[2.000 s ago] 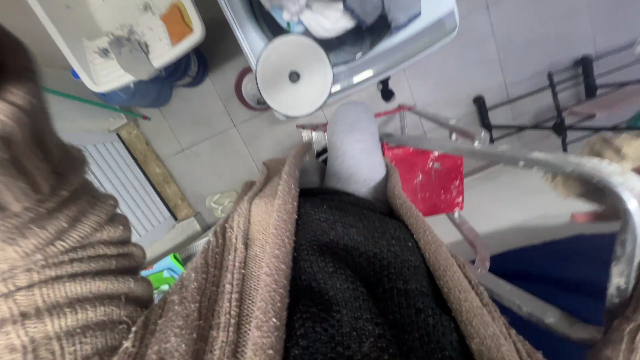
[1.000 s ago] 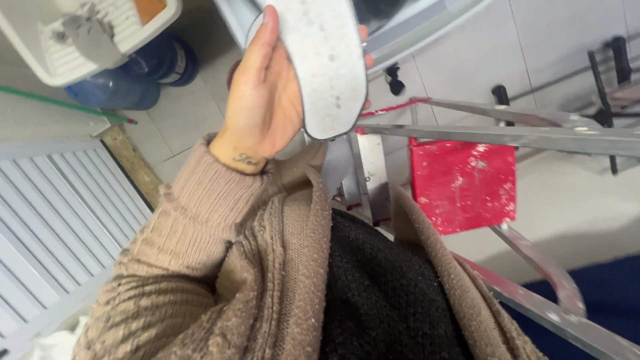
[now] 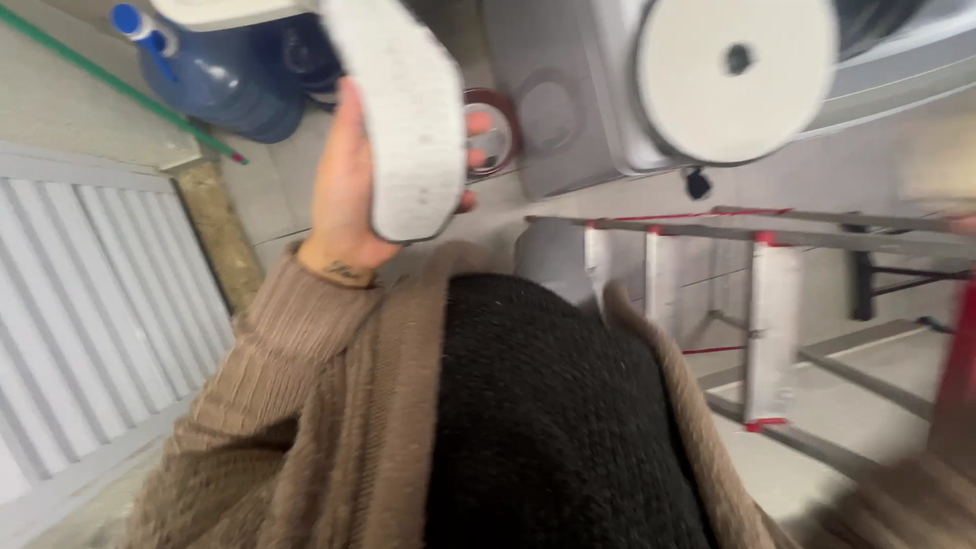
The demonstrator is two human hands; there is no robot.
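Observation:
My left hand [image 3: 343, 175] is raised at the upper left of centre, wrapped around a white insole-shaped piece [image 3: 412, 130] with a dark edge and small specks. The thumb lies on its left side, and fingertips show past its right side. At the right edge, what looks like my right hand [image 3: 965, 223] is blurred and mostly cut off, near a pale beige blur; whether it grips anything is unclear. A round white disc [image 3: 686, 84] with a dark centre hole is at the corner of a grey tub-like appliance [image 3: 610, 91], right of my left hand.
An aluminium stepladder [image 3: 770, 328] with red fittings stands at the right. Blue water jugs [image 3: 221, 84], a green pole [image 3: 99, 69] and a white slatted panel [image 3: 114, 305] are at the left. A dark red-rimmed round item [image 3: 492, 133] lies behind my left hand. Grey tiles cover the floor.
My left hand, not recognisable two seconds ago, came up with the white piece and still holds it. What seems my right hand has appeared at the right edge. The view has shifted.

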